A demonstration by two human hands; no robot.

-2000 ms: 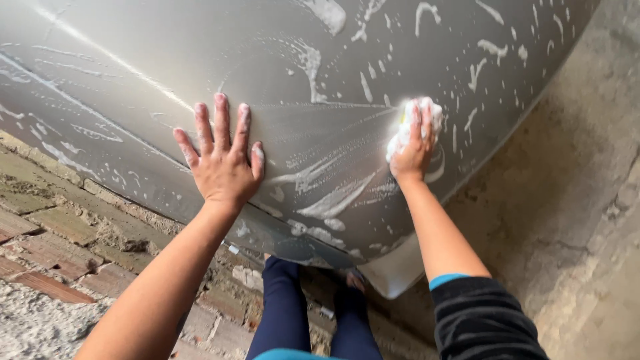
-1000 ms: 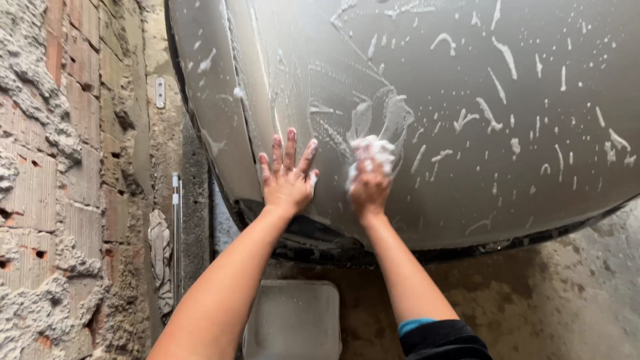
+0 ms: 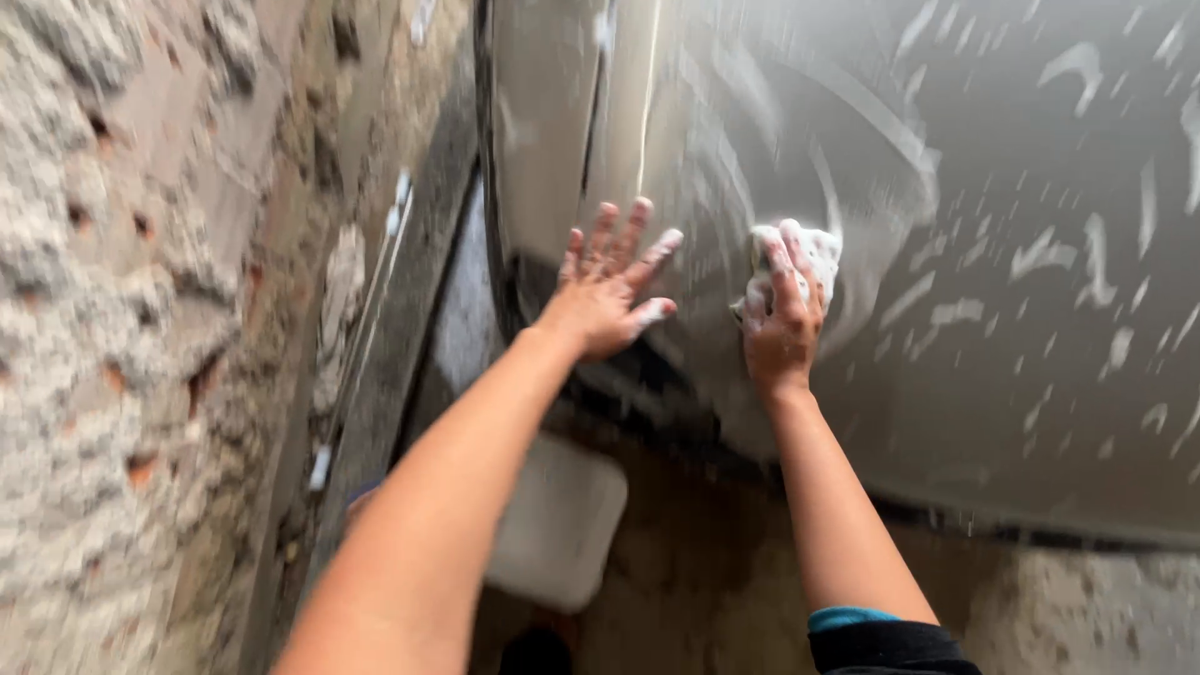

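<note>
My right hand (image 3: 787,314) presses a foam-covered sponge or cloth (image 3: 818,258) against the grey painted body panel of a car (image 3: 984,375). Curved smears of suds surround it, and streaks of white foam dot the panel further right. To its left, my left hand (image 3: 614,281) lies with fingers spread near the panel's edge, holding nothing, with suds on its fingertips and thumb. Both hands are bare and wet.
A rough brick and mortar wall (image 3: 141,281) runs down the left side. Between it and the car stand a dark ledge (image 3: 389,356) and a thin pale rod (image 3: 375,291). Below the car's edge sits a whitish plastic container (image 3: 562,525) on the wet concrete floor (image 3: 694,572).
The view has swung toward the wall since two seconds ago. My right hand has kept hold of the foamy sponge or cloth, and wide curved smears now mark the panel around it.
</note>
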